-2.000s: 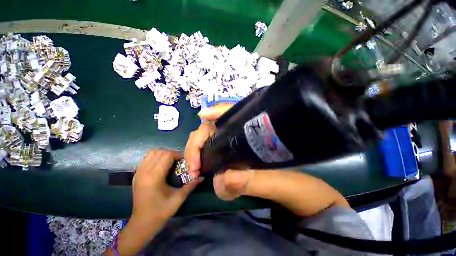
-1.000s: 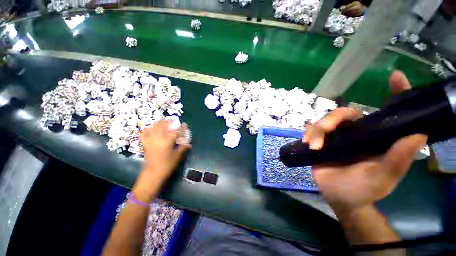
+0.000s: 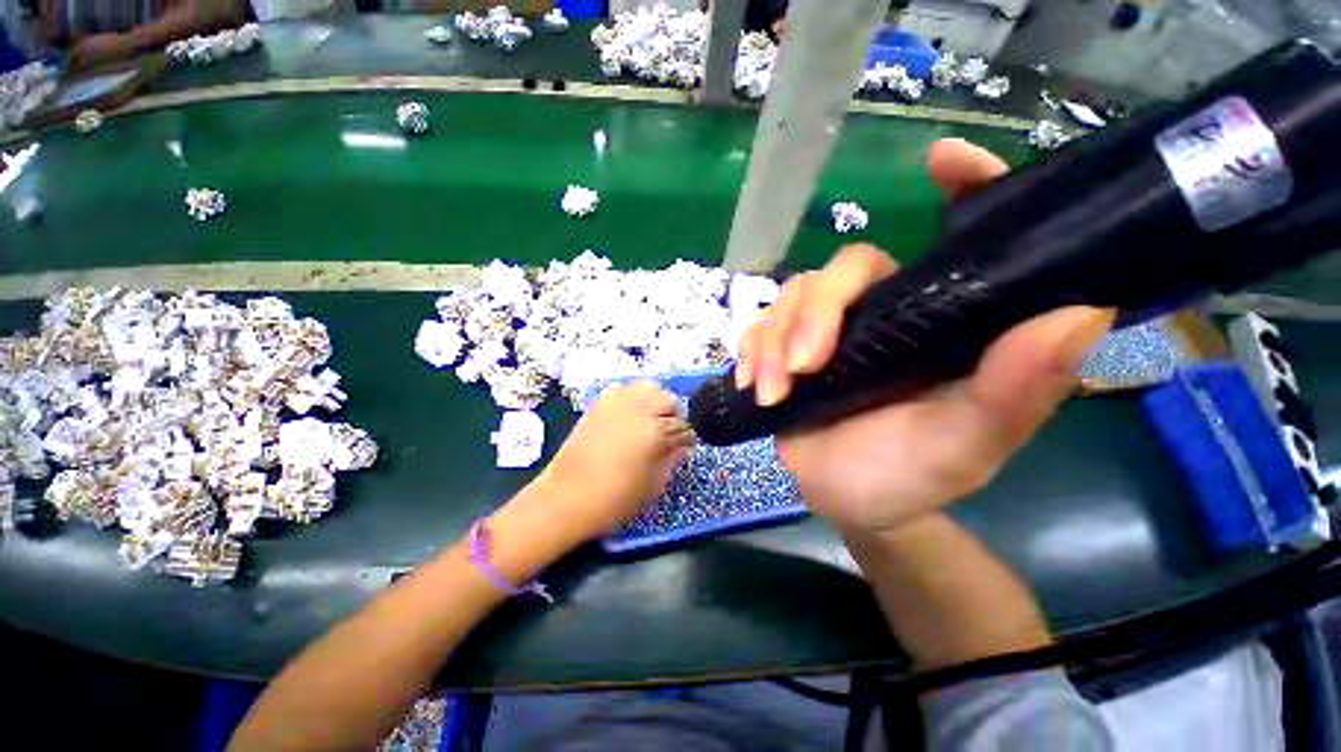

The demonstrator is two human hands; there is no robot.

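My right hand (image 3: 912, 448) is closed around the thick black electric screwdriver (image 3: 1015, 279), which slants down to the left with its tip end over the blue screw tray (image 3: 721, 492). My left hand (image 3: 618, 456) has its fingers bent together at the tray's left part, right beside the tool's tip end. Whether its fingertips hold anything is hidden. Small silvery screws fill the tray. A pile of white electrical modules (image 3: 633, 316) lies behind the tray, and a single module (image 3: 518, 438) lies just left of it.
A larger module pile (image 3: 177, 411) is on the bench at left. Behind is the green belt (image 3: 471, 176) with scattered modules and a slanting post (image 3: 794, 147). At right are a second blue tray (image 3: 1228, 448), a cardboard screw box (image 3: 1140, 357) and a white power strip (image 3: 1279, 397).
My left hand has moved from the left module pile to the screw tray. The screwdriver's tip end now meets it there. The view has shifted, showing more of the right side.
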